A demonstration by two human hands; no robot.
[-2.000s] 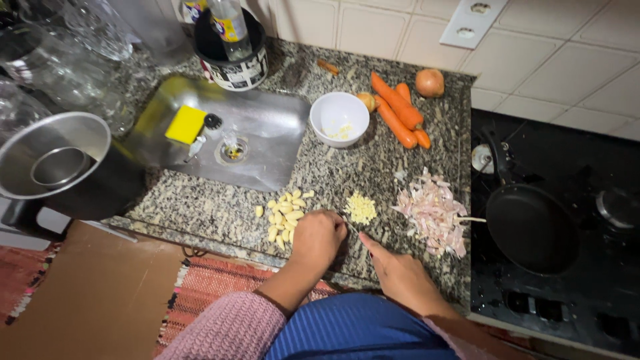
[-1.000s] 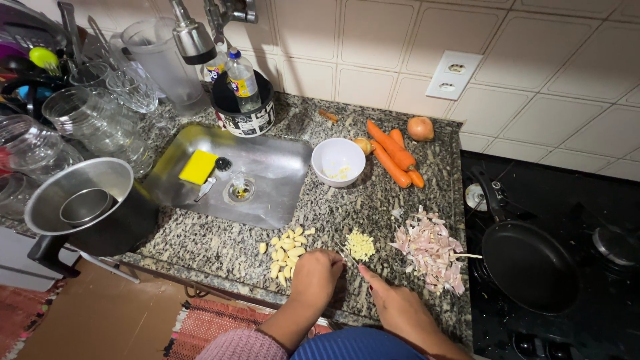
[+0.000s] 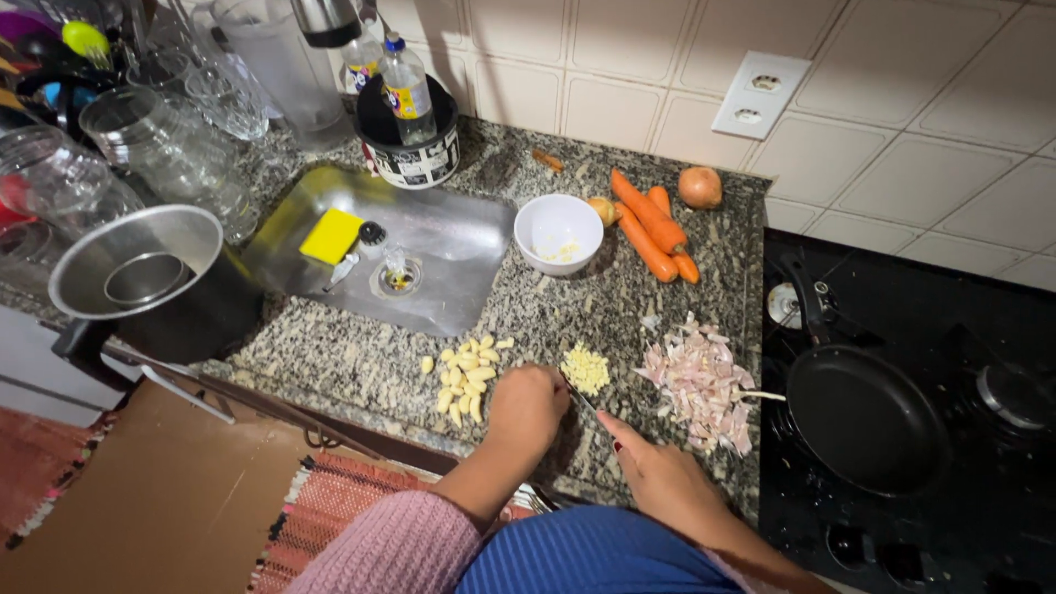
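Observation:
My right hand (image 3: 660,474) grips a small knife (image 3: 580,394), its blade pointing up and left over the granite counter. My left hand (image 3: 530,408) is closed down at the blade's tip; whatever its fingers pinch is hidden. Just beyond the blade lies a small pile of chopped garlic (image 3: 585,369). Peeled garlic cloves (image 3: 464,375) are spread to the left of my left hand. Garlic skins (image 3: 701,384) form a heap right of the chopped pile. A white bowl (image 3: 559,234) with bits of garlic inside stands behind them.
Carrots (image 3: 648,219) and an onion (image 3: 700,187) lie at the back. At left are a steel sink (image 3: 462,247) with a yellow sponge (image 3: 332,236), a large pot (image 3: 198,305) and glass jars (image 3: 157,140). A frying pan (image 3: 866,417) sits on the black stove at right.
The view has tilted up, showing more wall and the jars. Both hands stay close together at the chopped garlic, the knife still in the right one.

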